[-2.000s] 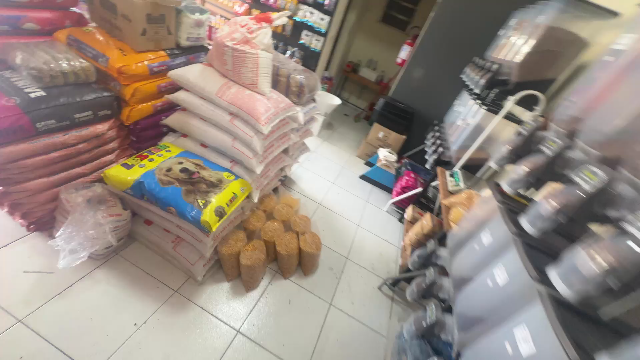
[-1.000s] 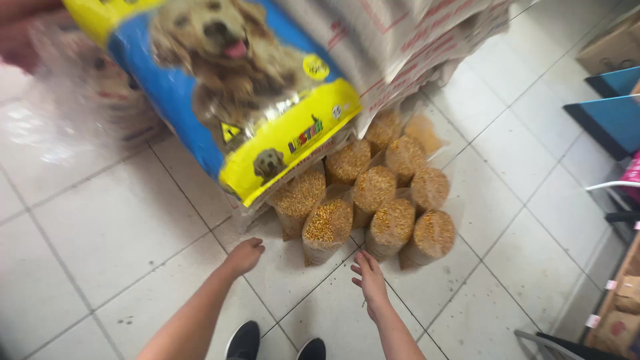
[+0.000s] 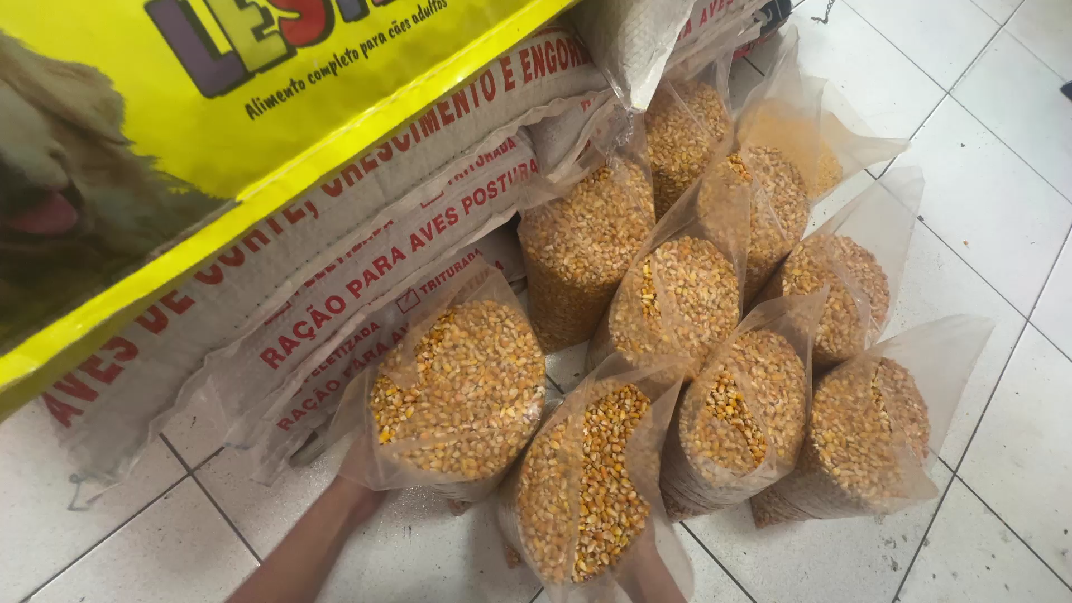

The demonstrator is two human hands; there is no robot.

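Several clear plastic bags of corn kernels stand upright with open tops on the tiled floor. My left hand (image 3: 363, 469) is at the lower left side of the leftmost corn bag (image 3: 461, 385); its fingers are hidden behind the bag. My right hand (image 3: 643, 563) is at the right side of the front corn bag (image 3: 586, 486), seen partly through the loose plastic. Its fingers are also hidden, so a grip cannot be made out. Touching the front bag on the right is another corn bag (image 3: 745, 410), with one more (image 3: 871, 427) beyond it.
Stacked woven feed sacks (image 3: 402, 226) with red print rise at the left, and a yellow dog food bag (image 3: 335, 109) lies on top. Behind the corn stands a bag of finer yellow meal (image 3: 783, 126). White floor tiles (image 3: 988, 243) extend to the right.
Both hands have moved from above the floor in front of the bags to the sides of the two nearest corn bags. The view is now much closer to the bags.
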